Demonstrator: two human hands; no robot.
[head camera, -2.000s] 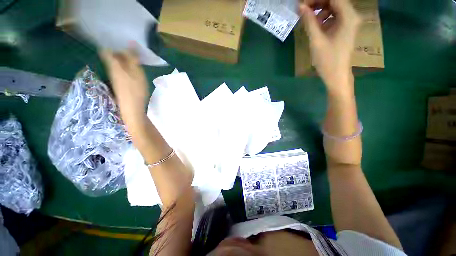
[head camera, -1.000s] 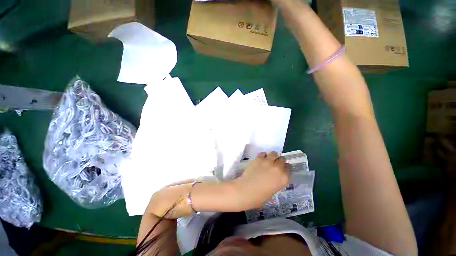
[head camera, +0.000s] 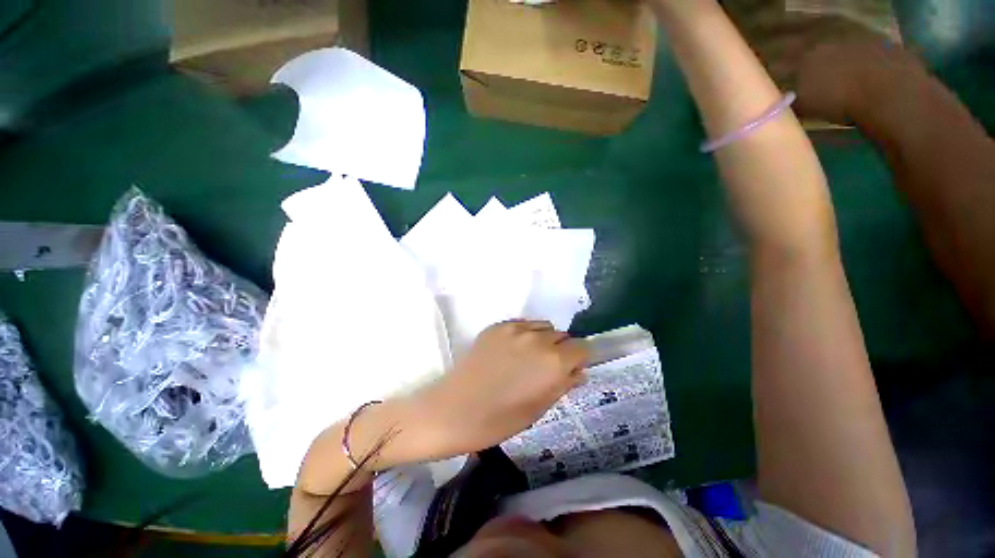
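Observation:
My left hand (head camera: 522, 371) has its fingers curled over the upper left of the stack of label sheets (head camera: 611, 431) and grips the top label sheet, which sits slightly askew; the fingertips are partly hidden. My right forearm reaches up over the right side of a brown carton (head camera: 556, 65); the hand is cut off by the top edge. A small white piece shows on that carton at the picture's edge. White backing paper (head camera: 349, 338) lies piled left of my hand, with one curled sheet (head camera: 366, 114) above it.
Another person's blurred arm (head camera: 927, 142) reaches over a carton (head camera: 824, 16) at the upper right. Another carton (head camera: 256, 38) stands upper left. Clear bags of looped parts (head camera: 164, 338) and a grey metal bar (head camera: 49, 245) lie left. Loose label sheets (head camera: 567, 262) fan out beside the pile.
My left hand let go of the curled backing sheet and moved down to the label stack. My right hand moved up out of view. The cartons shifted right. Another person's arm has come in.

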